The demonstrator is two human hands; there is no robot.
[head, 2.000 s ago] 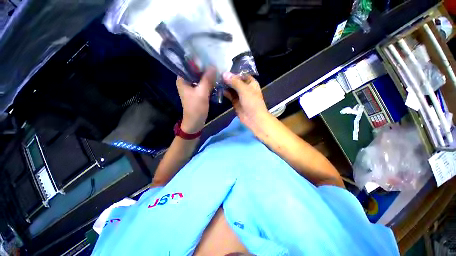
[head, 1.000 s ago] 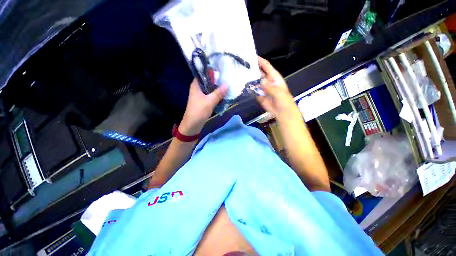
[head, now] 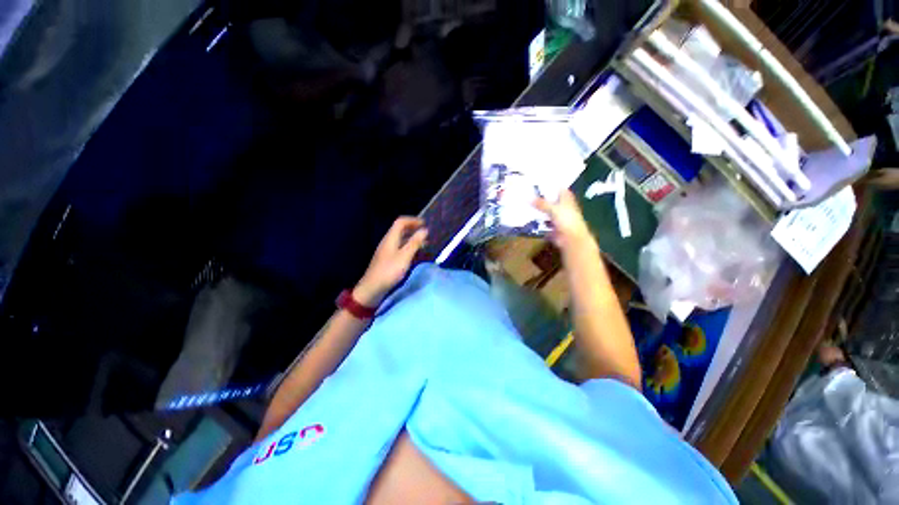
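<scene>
My right hand (head: 560,219) holds the accessory bag (head: 522,163) by its lower right side, over the gap between the line's edge and the side table. The bag is clear with white contents and some dark parts near its bottom. My left hand (head: 396,254) is empty, fingers slightly bent and apart, at the near edge of the line. A glossy black television set (head: 325,187) lies beyond it, with a blue-print sticker (head: 222,396) along its near edge.
On the right, the green side table (head: 603,237) bears paper strips (head: 620,200), a crumpled thin plastic bag (head: 705,247) and a parts tray (head: 779,212). A greyish protective bag (head: 89,89) is at the upper left. A person's hand (head: 833,353) shows at the right.
The accessory bag has moved right and down, off the television, in my right hand. My left hand has let go of it. The view has turned towards the side table.
</scene>
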